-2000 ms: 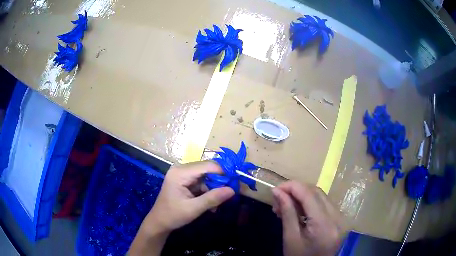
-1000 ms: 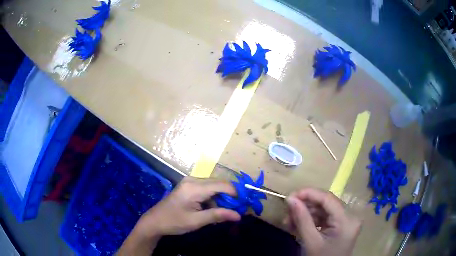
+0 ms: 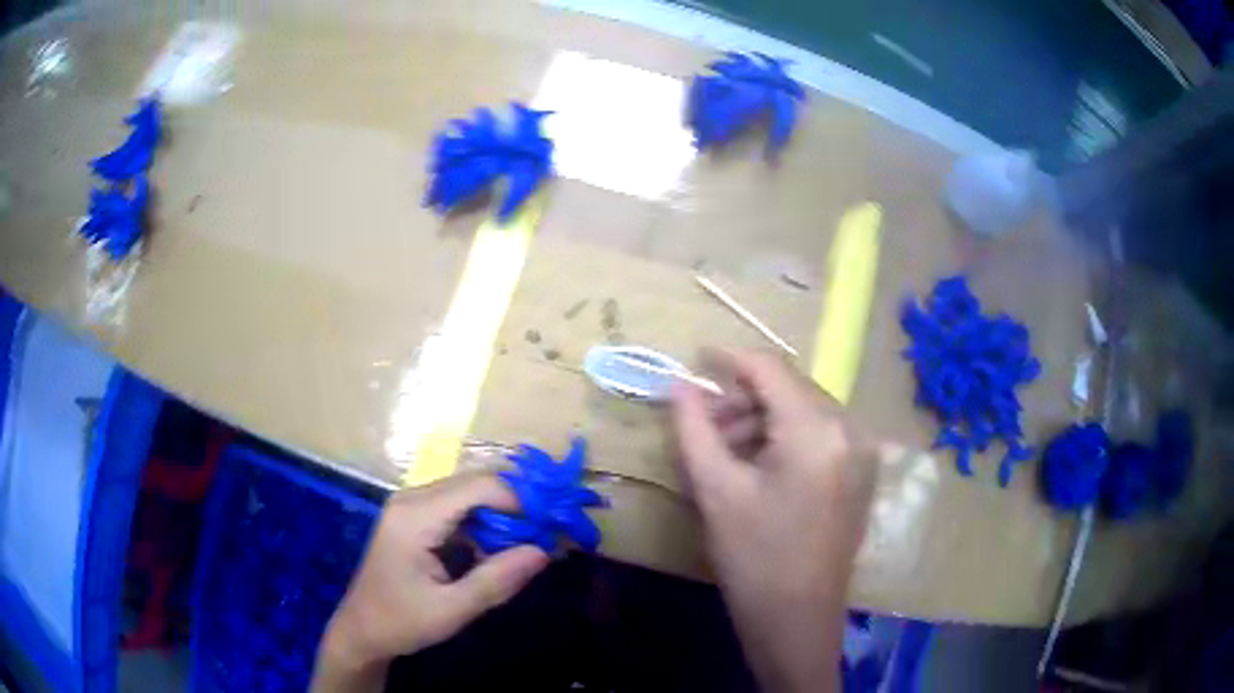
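My left hand [image 3: 430, 569] holds a blue spiky hair piece [image 3: 544, 498] between thumb and fingers at the bench's front edge. My right hand [image 3: 774, 474] pinches a thin pale applicator stick [image 3: 693, 379], its tip over or in the small white oval glue dish [image 3: 605, 376]. The fingers hide the stick's rear end and the dish's right edge. A spare stick [image 3: 747, 316] lies behind the dish.
Yellow tape strips [image 3: 467, 355] flank the dish. Blue hair pieces [image 3: 490, 159] lie at the back and far left. A heap of blue locks [image 3: 968, 366] and round blue parts [image 3: 1076, 464] lie right. A blue tote [image 3: 278, 582] stands below left. A translucent bottle [image 3: 992, 187] stands far right.
My right hand and the stick have moved from the hair piece to the glue dish. My left hand still holds the hair piece. The camera view has shifted.
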